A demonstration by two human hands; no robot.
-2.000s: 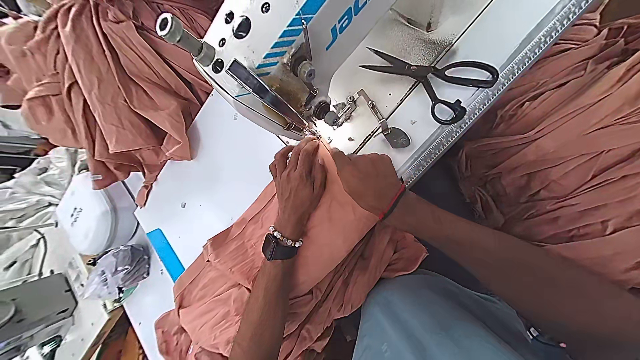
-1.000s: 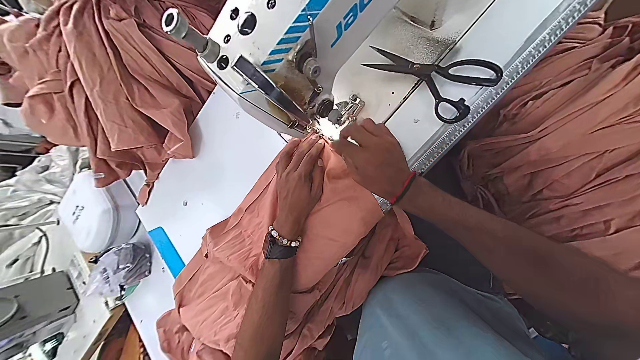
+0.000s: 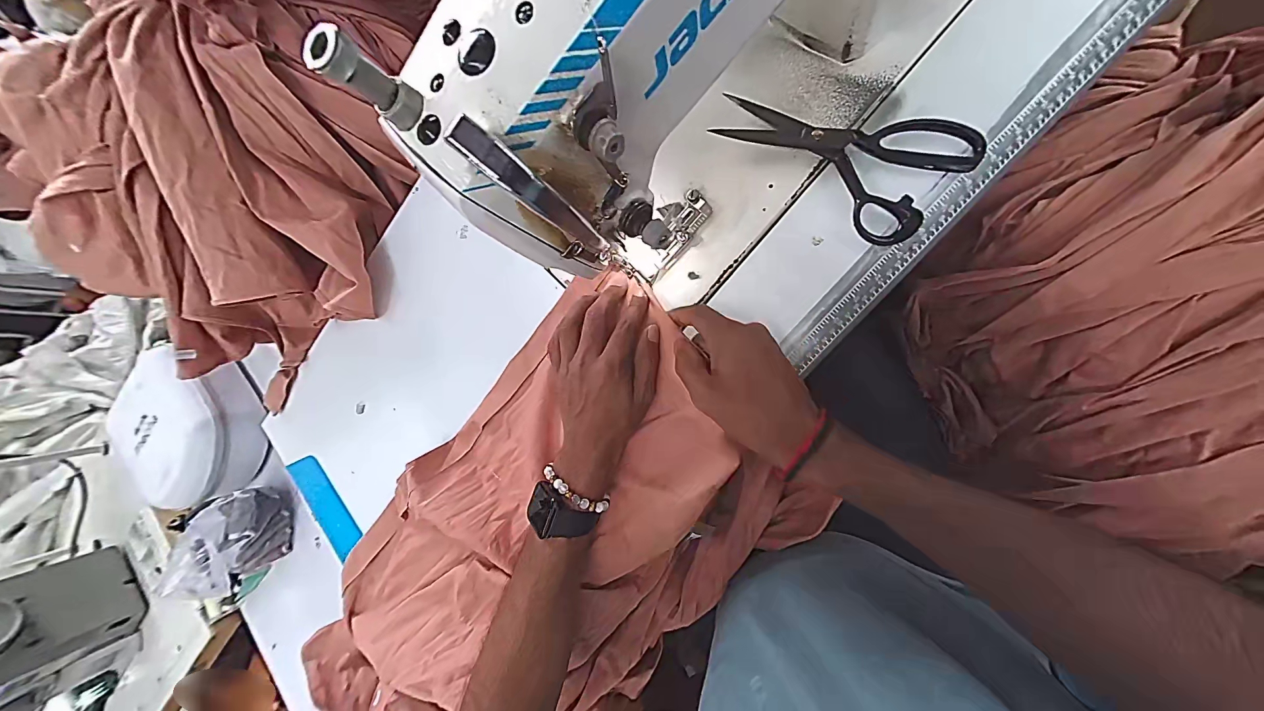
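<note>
A salmon-pink piece of fabric [image 3: 454, 533] runs from under the presser foot of a white Jack sewing machine [image 3: 691, 89] down over the table edge. My left hand [image 3: 604, 365], with a dark watch and a beaded bracelet at its wrist, lies flat on the cloth just before the needle area. Beside it, my right hand [image 3: 746, 385], a red and black cord at its wrist, pinches the fabric's right edge between thumb and fingers. Black-handled scissors [image 3: 849, 148] lie with their blades apart on the machine bed, right of the needle area.
More pink fabric is heaped at the upper left [image 3: 217, 168] and at the right [image 3: 1106, 316]. A measuring tape [image 3: 987, 178] runs along the table's edge. At the left are a round white object [image 3: 173, 425], a plastic bag [image 3: 232, 538] and part of another machine [image 3: 69, 612].
The small metal guide and flat tab that lay right of the presser foot two seconds ago no longer show there. My right hand has shifted slightly along the fabric's edge.
</note>
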